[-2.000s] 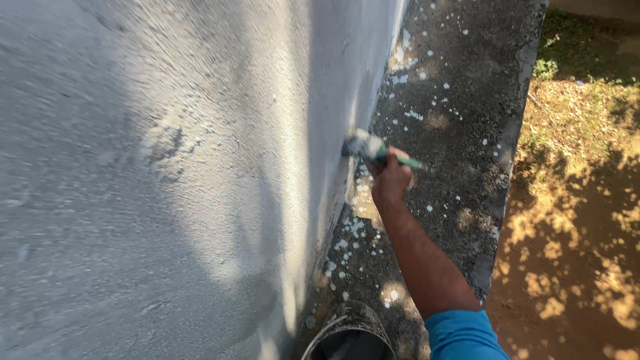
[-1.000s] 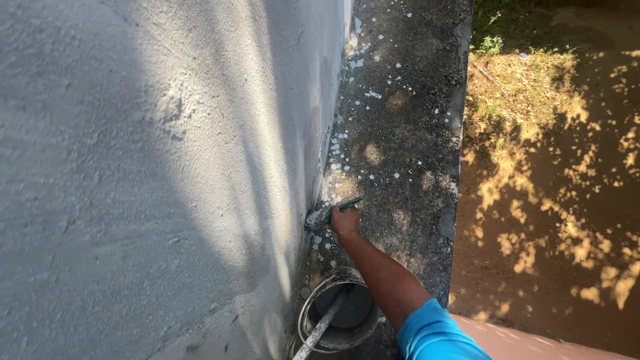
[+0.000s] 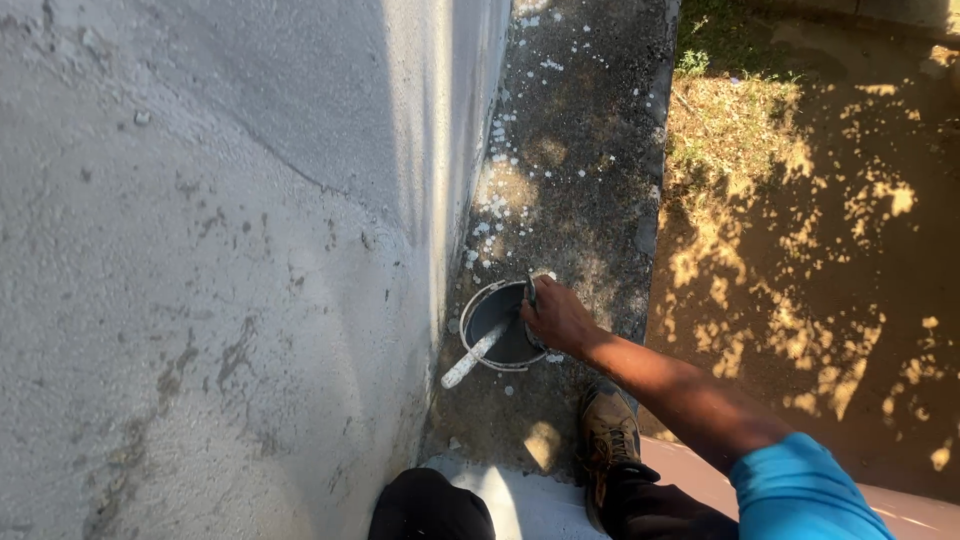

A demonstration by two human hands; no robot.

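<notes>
My right hand (image 3: 556, 315) is at the right rim of a round paint bucket (image 3: 501, 366), closed around the handle of a paintbrush (image 3: 532, 291). The brush's bristle end is hidden by the hand and the bucket. Grey liquid fills part of the bucket, and a paint-covered stick (image 3: 474, 355) leans out over its lower left rim. The bucket stands on a narrow concrete ledge beside the rough plastered wall (image 3: 285, 225). My left hand is out of view.
White paint spots dot the concrete ledge (image 3: 585, 187). Its right edge drops to lower ground (image 3: 787, 247) with leaf shadows. My work boot (image 3: 611, 427) stands below the bucket, near that edge; my dark-clad knee (image 3: 431, 506) is close to the wall.
My right hand has moved with the brush from the foot of the wall to the bucket. The view has shifted, showing the whole bucket, a boot and my legs.
</notes>
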